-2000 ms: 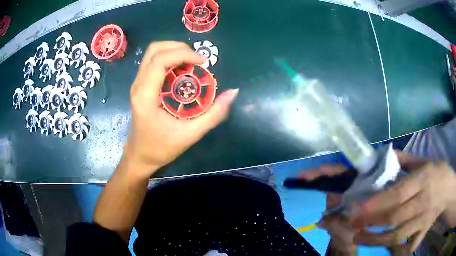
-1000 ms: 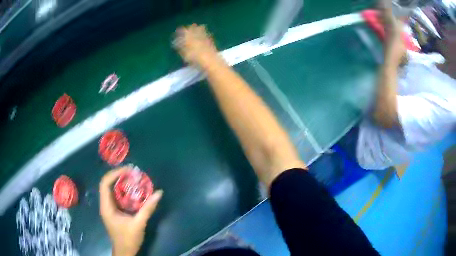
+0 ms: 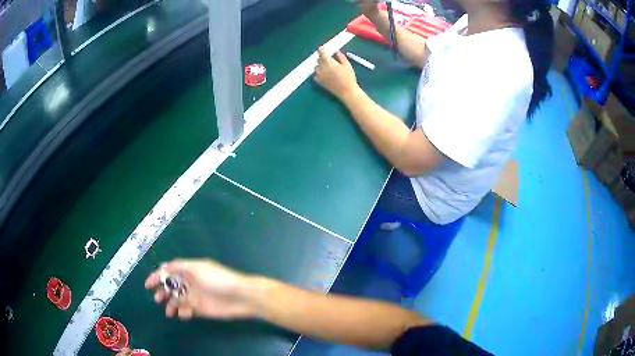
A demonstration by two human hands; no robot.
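My right hand (image 3: 191, 288) reaches in from the lower right over the dark green bench (image 3: 271, 243). Its fingers hold a small white wheel with a dark hub (image 3: 173, 283). A red fan housing (image 3: 111, 334) lies on the bench below and left of this hand. Part of another red piece (image 3: 139, 352) shows at the bottom edge. What may be a fingertip of my left hand is beside it; the rest is cut off, so its grip is hidden.
A scuffed white rail (image 3: 154, 224) with a grey upright post (image 3: 226, 76) borders the belt. On the belt are a red housing (image 3: 59, 293), a white wheel (image 3: 92, 248) and a red-and-white piece (image 3: 255, 74). A white-shirted person (image 3: 480, 104) sits beyond, near a red tray (image 3: 372, 31).
The view has swung right. My right hand has come back from over the belt to the bench and now holds the wheel. The dispensing gun seen earlier and most of my left hand are out of view.
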